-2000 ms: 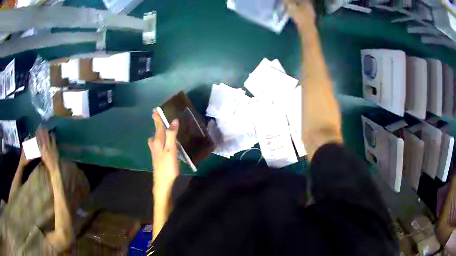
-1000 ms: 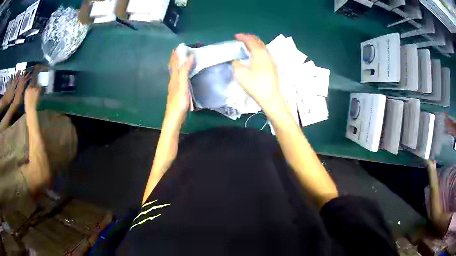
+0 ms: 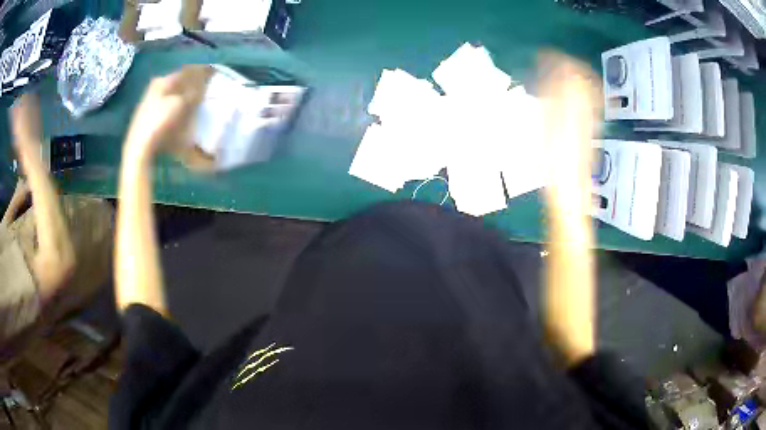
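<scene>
My left hand is blurred and holds an open retail box by its brown flap at the left of the bench. White contents show in the box, and its dark side faces right. My right hand is strongly blurred and raised near the right edge of the leaflets; its fingers cannot be made out. The white instruction leaflets lie in a loose overlapping spread at centre, with a thin pale loop at their near edge.
Open part-filled boxes stand at upper left beside a crumpled clear plastic bag. Standing boxes lean in two rows at right. Another person's arm reaches in at left. Another person's sleeve is at the right rim.
My left hand has carried the box leftward, and the bluish-white bagged item no longer shows. My right hand has left the box and moved right. The leaflets are more fully visible.
</scene>
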